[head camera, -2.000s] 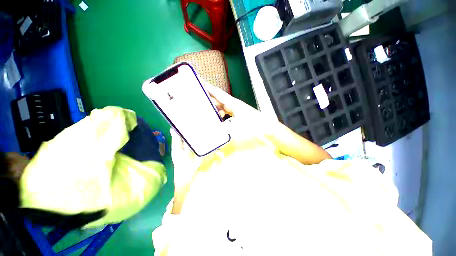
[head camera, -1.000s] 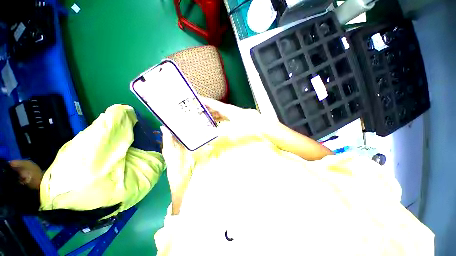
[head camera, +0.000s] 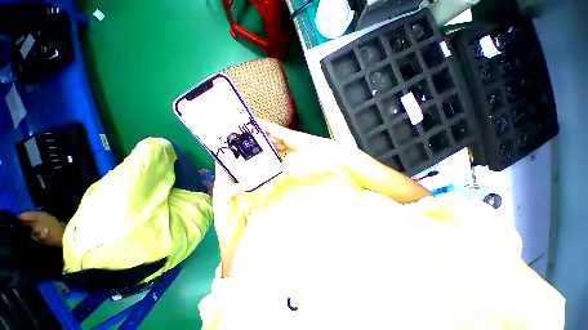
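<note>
A smartphone (head camera: 222, 116) with a lit white screen is held tilted above the floor and stool. A dark picture shows on its lower screen. My left hand (head camera: 224, 184) is at the phone's lower left edge and my right hand (head camera: 282, 143) at its right edge; both grip it. Both hands are washed out by glare and partly hidden, so single fingers are hard to tell.
A black foam compartment tray (head camera: 389, 80) with dark pieces lies on the bench, beside another tray (head camera: 509, 97). Small loose parts (head camera: 492, 200) lie nearer me. A woven stool (head camera: 261, 90), a red stool (head camera: 258, 26), a person in yellow (head camera: 132, 206) and a blue rack (head camera: 80, 84) surround the green floor.
The phone has shifted slightly left and up since the earliest frame. Its screen has changed from mostly white to showing a dark picture. The person on the left has shifted within the view.
</note>
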